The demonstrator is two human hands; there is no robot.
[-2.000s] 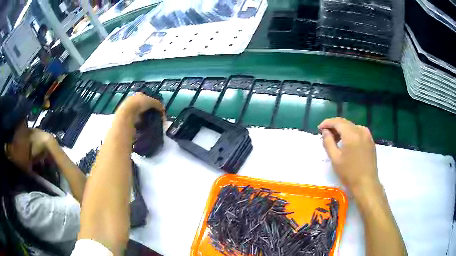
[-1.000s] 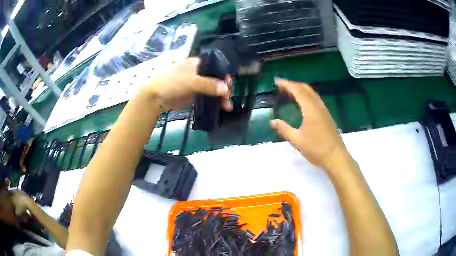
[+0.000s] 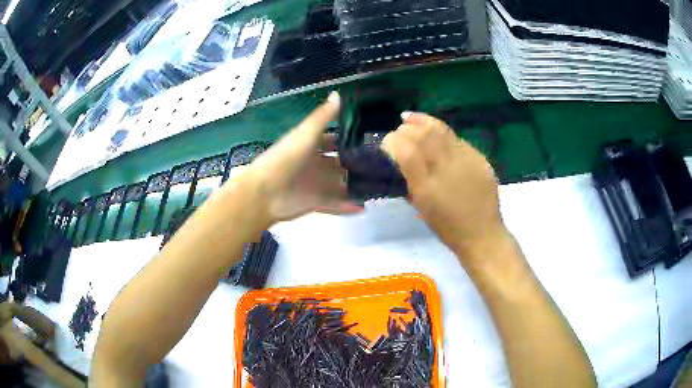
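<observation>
A blurred black stack of frames [image 3: 372,170] is between my hands above the near edge of the green belt. My right hand [image 3: 444,170] grips its right side with bent fingers. My left hand [image 3: 303,170] is at its left side, fingers and thumb spread; contact is not clear. The orange parts tray [image 3: 379,286] lies below on the white bench, with a loose heap of thin black strips [image 3: 334,348]. Another stack of black frames [image 3: 258,261] sits left of centre, partly behind my left forearm.
Frames [image 3: 155,193] lie in a row on the green belt [image 3: 296,114]. More black frame stacks [image 3: 637,208] stand at the right. Beyond the belt are white-edged trays [image 3: 577,68], dark stacks [image 3: 402,30] and a perforated white board [image 3: 190,106]. A person's arm [image 3: 30,341] shows lower left.
The view has swung right. A black stack, first in my left hand at the left, is now in front of me. My right hand has closed on it; my left fingers have spread.
</observation>
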